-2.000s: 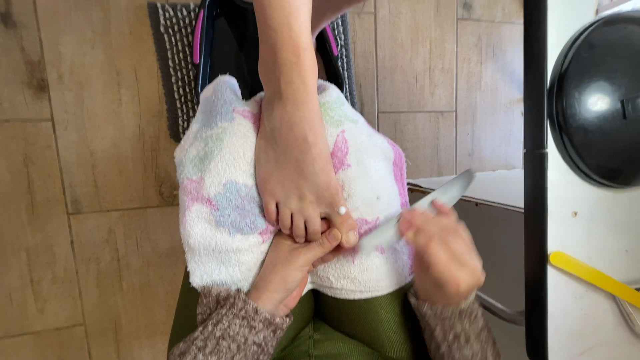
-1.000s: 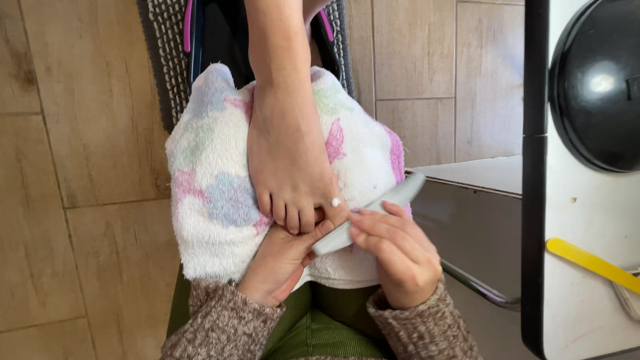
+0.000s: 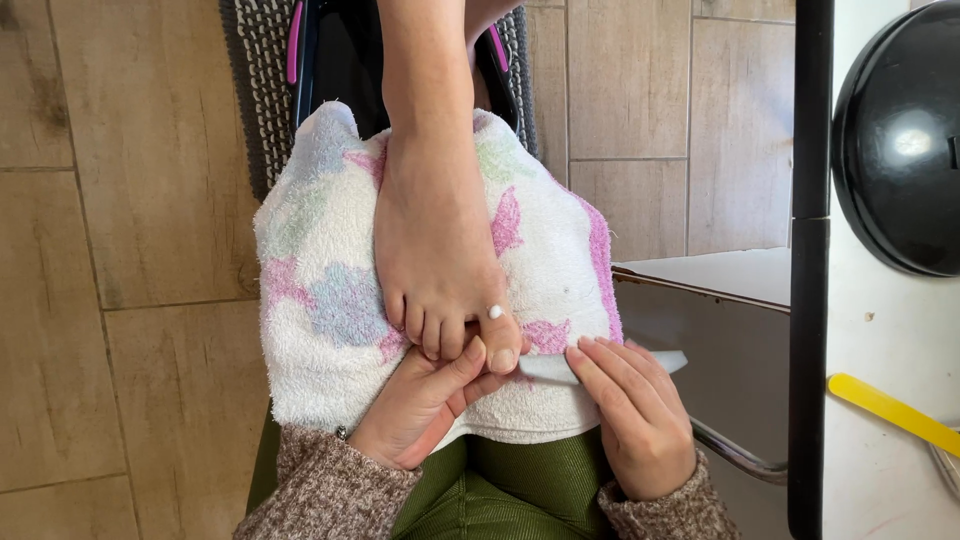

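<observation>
Another person's bare foot [image 3: 442, 225] rests on a white terry towel [image 3: 322, 375] with pink, blue and green patterns, spread over my lap. A small white dab [image 3: 496, 311] sits at the base of the big toe [image 3: 501, 345]. My left hand [image 3: 427, 390] grips the big toe, thumb against its inner side and fingers under it. My right hand [image 3: 637, 409] holds a grey nail file [image 3: 551, 367], whose near end lies beside the big toe's tip; its other end sticks out to the right past my fingers.
At the right is a white table [image 3: 870, 322] with a black edge, holding a round black glossy object [image 3: 911, 150] and a yellow nail file [image 3: 896, 412]. A metal tube [image 3: 739, 454] runs beneath. Beyond the towel are a black tub with pink handles [image 3: 341, 60] and a woven mat [image 3: 262, 82].
My right hand with the grey file went to the toe, then moved back a little to the right; the file now lies flatter. My left hand stays at the toe.
</observation>
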